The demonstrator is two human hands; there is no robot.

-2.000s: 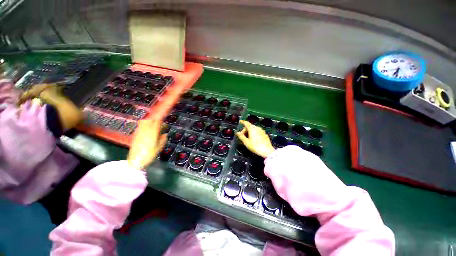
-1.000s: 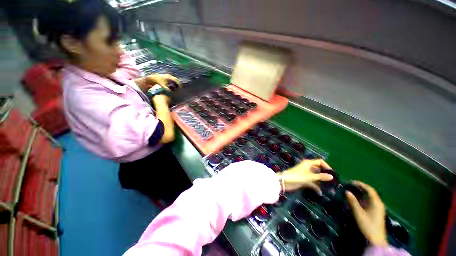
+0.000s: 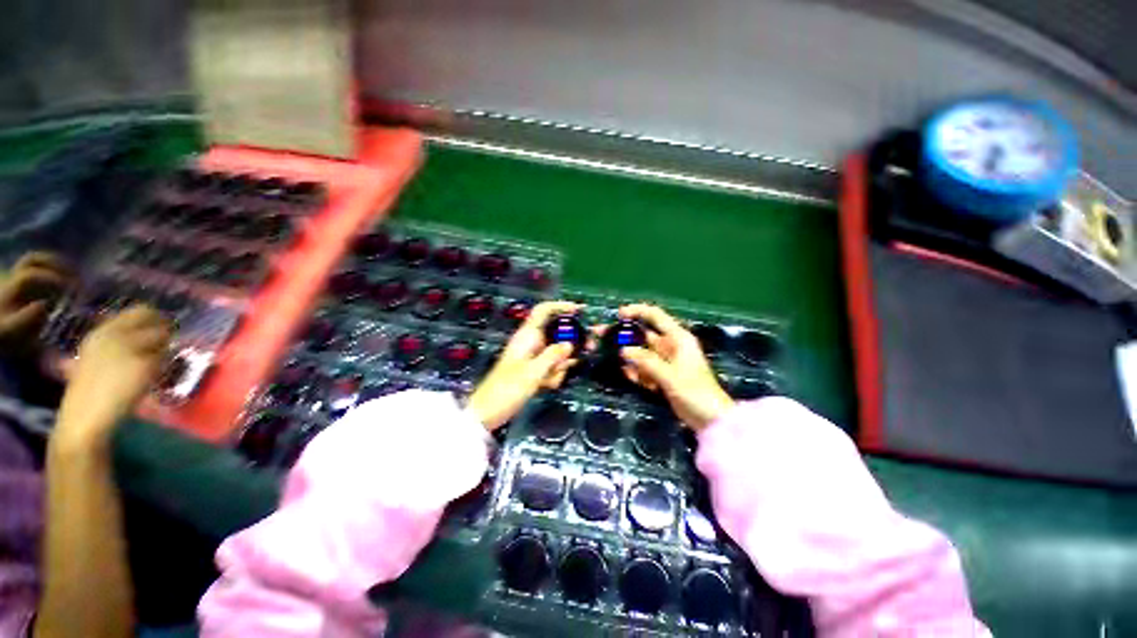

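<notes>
My left hand (image 3: 521,371) holds a round black watch module (image 3: 566,332) between thumb and fingers. My right hand (image 3: 673,369) holds a second round module (image 3: 627,334) close beside it. Both faces glint blue. The hands are over the back part of a clear blister tray (image 3: 495,509) filled with black discs, some with whitish shine. A second blister tray (image 3: 557,264) lies to its left, and many of its discs have red marks. The picture is somewhat blurred.
At left, a neighbour's hands (image 3: 119,361) are over trays on an orange-red mat (image 3: 374,187), with a beige panel (image 3: 277,81) upright behind. At right lie a black mat with red edge (image 3: 997,361), a blue-rimmed clock (image 3: 1000,156) and a small white box (image 3: 1082,239).
The view has swung from the left back toward the bench and right side. Both hands now hold their discs side by side, with blue glints showing. Two seconds ago the hands were apart over separate trays.
</notes>
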